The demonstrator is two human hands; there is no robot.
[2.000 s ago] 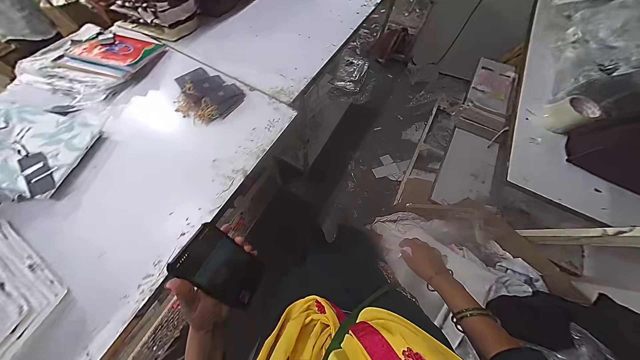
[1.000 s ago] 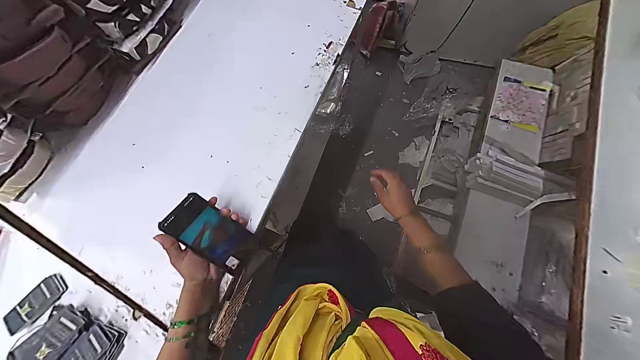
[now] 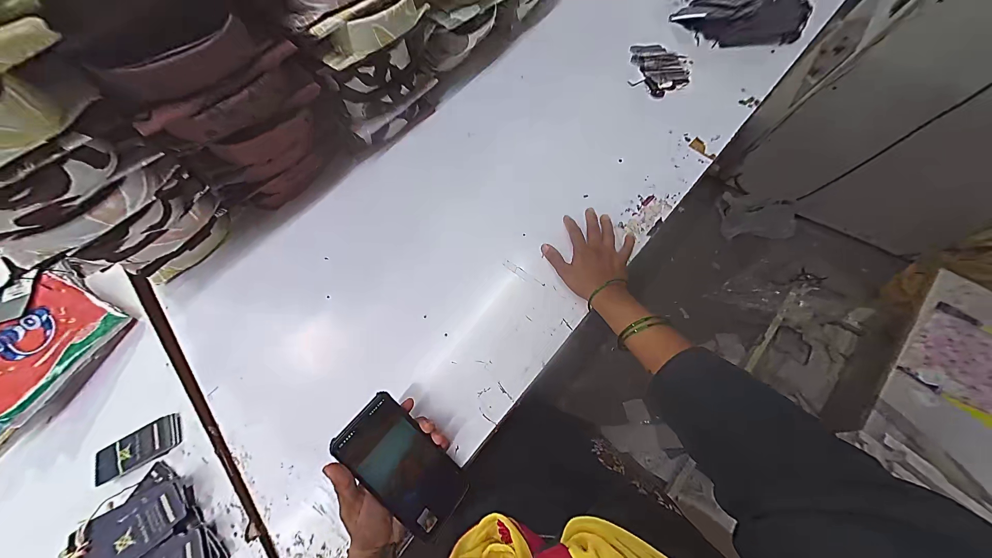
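A dark smartphone (image 3: 399,465) lies screen up in my left hand (image 3: 364,508), whose thumb and fingers grip its two long sides above the near edge of the white table (image 3: 403,232). My right hand (image 3: 590,256) is spread, palm down, at the table's right edge, with nothing held in it. Green bangles (image 3: 639,329) circle the right wrist. Small bits of debris (image 3: 649,213) lie just beyond its fingers. At the bottom left are a dark printed tag (image 3: 138,449) and a stack of similar tags (image 3: 147,519).
Folded fabric piles (image 3: 256,101) line the table's far left side. A red and green printed packet (image 3: 54,349) lies at left. Dark bundles (image 3: 744,19) and smaller dark strips (image 3: 660,70) are at the far end. Plastic scraps (image 3: 806,341) litter the floor at right.
My right hand, over white material at right two seconds ago and above the floor one second ago, is now at the table. The phone stays in my left hand. The view has swung widely.
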